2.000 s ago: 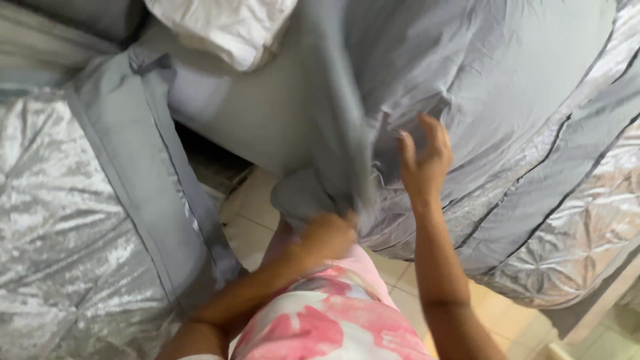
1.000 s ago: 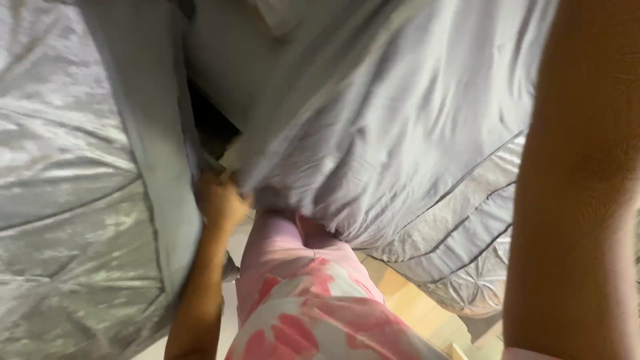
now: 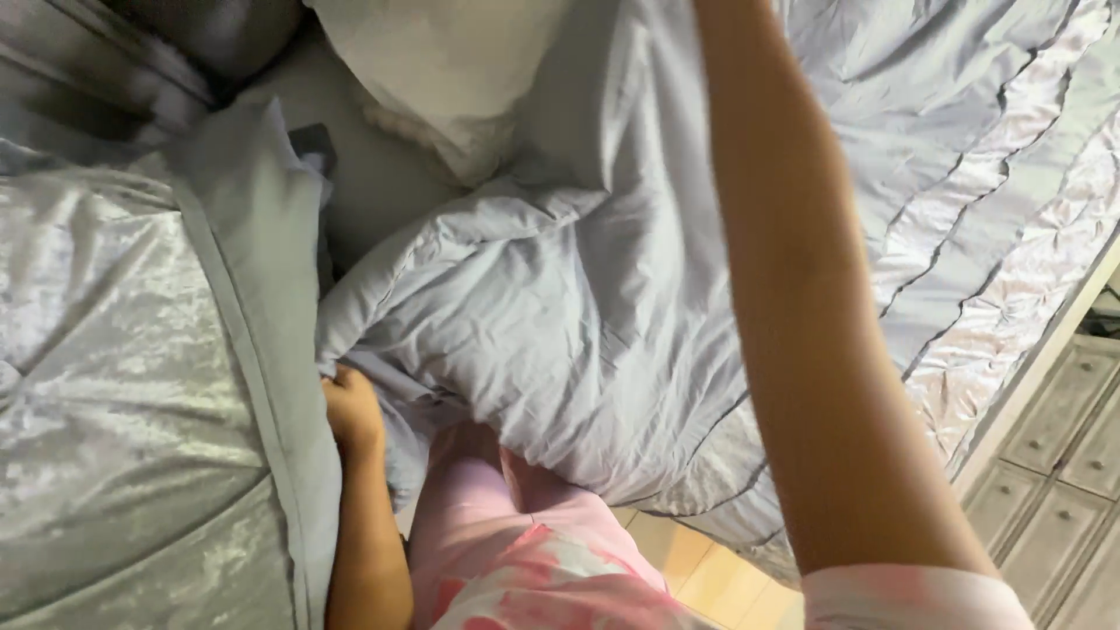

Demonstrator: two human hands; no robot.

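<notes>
My left hand is closed on the edge of a grey comforter, low at its left corner, close beside a grey sham with a crushed-velvet front. The comforter lies rumpled over the bed and hangs down in front of my legs. Its far right part has ruffled, shiny bands. My right arm reaches forward across the comforter, and its hand is past the top edge of the view. A pale pillow rests on the grey sheet behind the comforter's folded edge.
A dark cushion is at the upper left. On the right, a pale bed rail runs beside the comforter, with a grey wooden drawer unit past it. Light floor tiles show below the comforter.
My left hand has moved left since the oldest frame, to beside the sham. My right hand, in view two seconds ago, has gone out of view. The comforter's edge now reaches farther left.
</notes>
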